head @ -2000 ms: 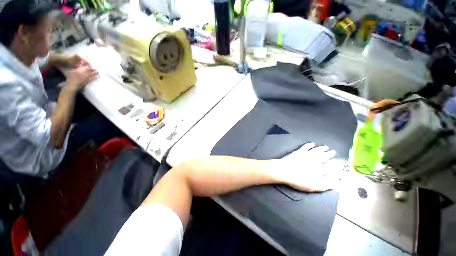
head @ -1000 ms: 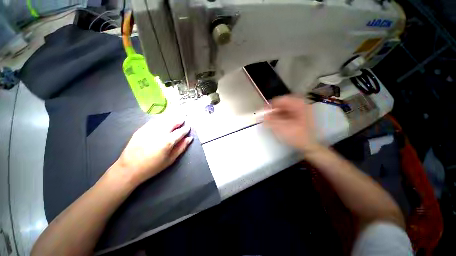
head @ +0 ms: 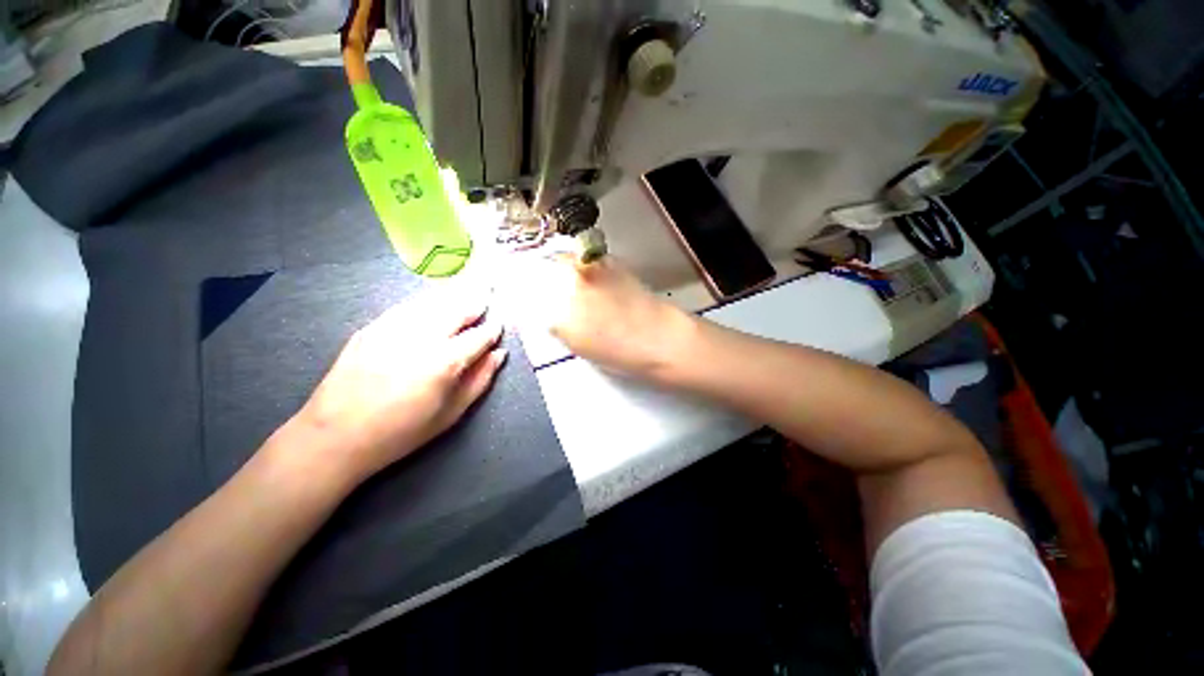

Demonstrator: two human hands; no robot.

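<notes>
A dark grey garment panel (head: 317,317) lies on the white machine table, with a darker navy triangle (head: 235,301) on its left part. My left hand (head: 403,376) lies flat on the panel, fingers apart, just left of the needle area. My right hand (head: 594,314) is at the brightly lit presser foot (head: 518,227); its fingertips are washed out by glare, so whether it holds anything cannot be told. The off-white sewing machine (head: 819,106) stands above both hands.
A lime green tag (head: 407,188) hangs left of the needle. A smartphone (head: 710,227) lies on the machine bed. Black-handled scissors (head: 932,227) and a thin blue-red tool (head: 858,272) lie at its right end. A red-orange crate (head: 1056,489) with dark cloth is below right.
My right hand has moved left from beside the smartphone to the presser foot area. My left hand stays on the panel in nearly the same place. The view has shifted slightly.
</notes>
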